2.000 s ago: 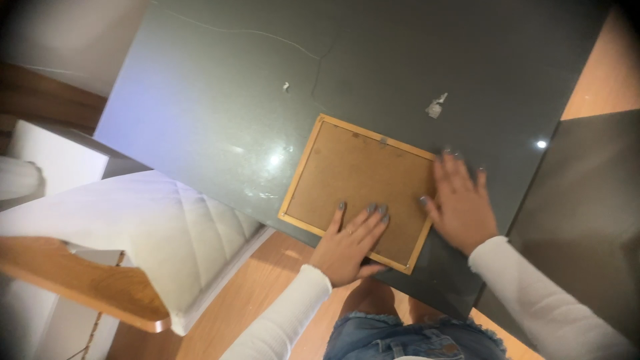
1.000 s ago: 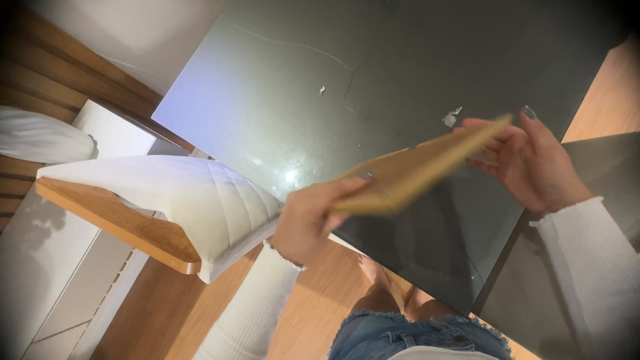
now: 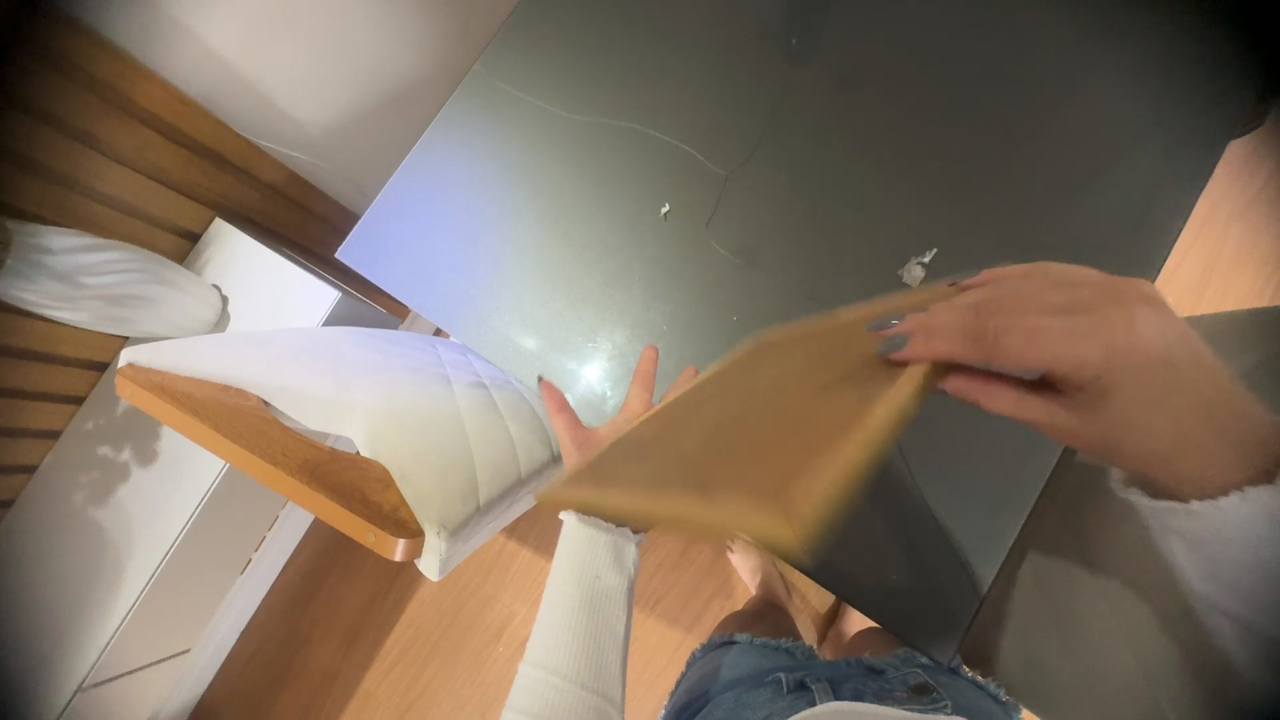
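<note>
My right hand (image 3: 1080, 360) grips the far right edge of a wooden picture frame (image 3: 740, 430), fingers over its top side. The frame is tilted and blurred, held above the near edge of a dark glossy table (image 3: 800, 220). Behind the frame's left part is my left hand (image 3: 620, 410), fingers spread; its palm is hidden by the frame, so whether it touches the frame cannot be told.
A white quilted chair with a wooden armrest (image 3: 290, 460) stands left of the table. Small torn scraps (image 3: 917, 268) lie on the tabletop. A white cabinet (image 3: 110, 560) and a slatted wooden wall (image 3: 110, 130) are at the left.
The frame lay flat on the table under both hands, then was lifted and tilted. My left hand held it one second ago; now its fingers are spread and my right hand holds the frame.
</note>
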